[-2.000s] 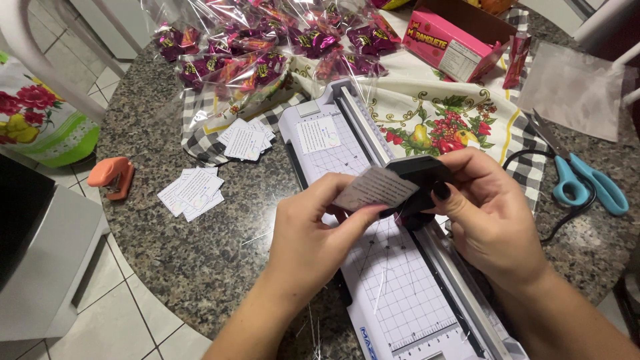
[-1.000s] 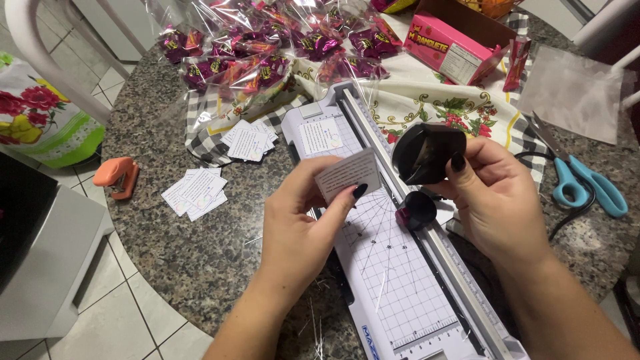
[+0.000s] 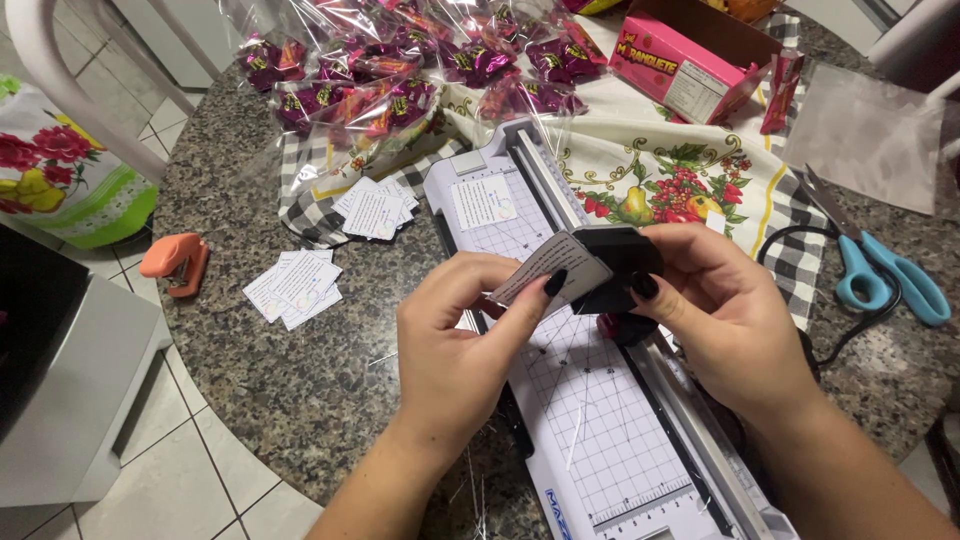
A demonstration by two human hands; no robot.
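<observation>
My left hand (image 3: pixel 472 337) pinches a small printed paper card (image 3: pixel 559 274) between thumb and fingers. My right hand (image 3: pixel 720 315) grips a black corner punch (image 3: pixel 615 262), and the card's right corner meets its edge. Both are above a white paper trimmer (image 3: pixel 607 420) with a printed grid and a dark sliding cutter head (image 3: pixel 626 328). Another printed card (image 3: pixel 484 201) lies on the trimmer's upper end. To the left are two loose piles of cards, one nearer (image 3: pixel 304 285) and one farther (image 3: pixel 375 211).
An orange stapler or small punch (image 3: pixel 176 262) stands at the table's left edge. Blue-handled scissors (image 3: pixel 862 262) lie at right. Clear bags of wrapped sweets (image 3: pixel 390 97), a pink box (image 3: pixel 675 71) and a fruit-print cloth (image 3: pixel 675 172) lie at the back.
The black punch was tilted and apart from the card one second ago; now the card's corner is at it. My left hand has turned the card.
</observation>
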